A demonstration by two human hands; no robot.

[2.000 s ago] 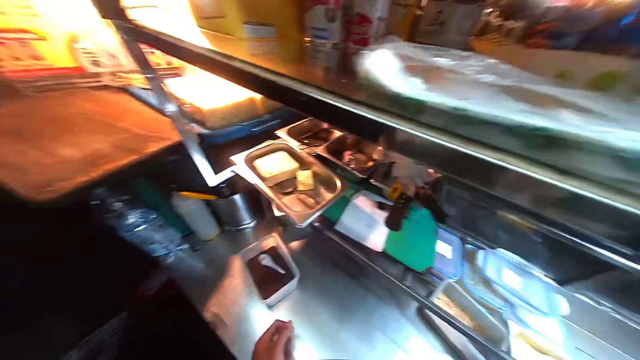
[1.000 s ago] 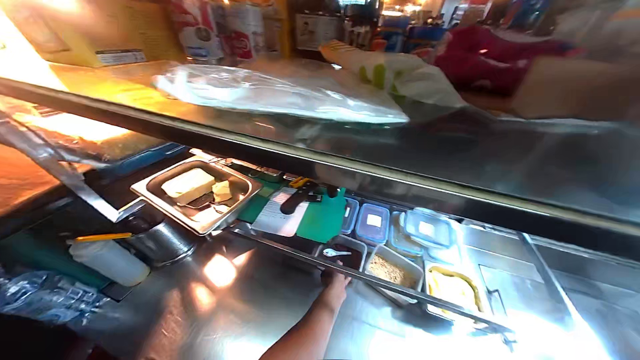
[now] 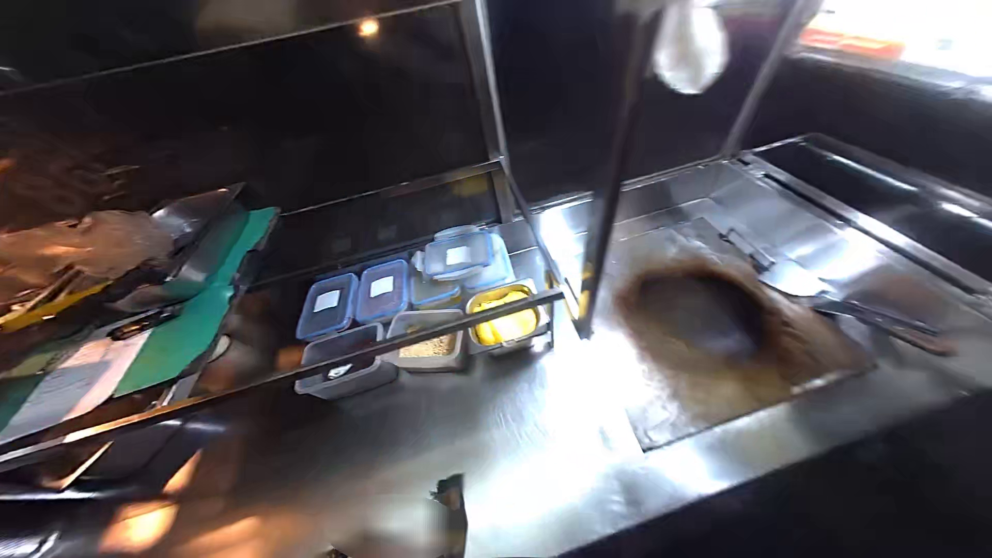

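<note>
Neither of my hands can be made out. A blurred dark shape at the bottom edge, left of centre, is too unclear to name. On the steel counter [image 3: 418, 434], a grey plastic tub [image 3: 349, 384] with dark contents and a pale spoon [image 3: 339, 372] sits at the left of a row. Beside it stand a tub of pale grains [image 3: 428, 349] and a tub with a yellow food [image 3: 505, 319]. Behind them are blue-lidded containers [image 3: 384, 289], several in number. To the right, a browned griddle [image 3: 697, 333] bears a metal turner [image 3: 868, 310].
A steel rail [image 3: 480, 316] crosses in front of the tubs, meeting an upright post [image 3: 608, 178]. Green boards [image 3: 182, 341] and a white sheet lie at the left. A second metal tool [image 3: 748, 249] rests at the griddle's back. A shelf frame rises behind.
The view has swung far to the right, onto the griddle. The dark-filled tub stood apart on the counter two seconds ago; my hand reached it in the row one second ago, and is now out of sight.
</note>
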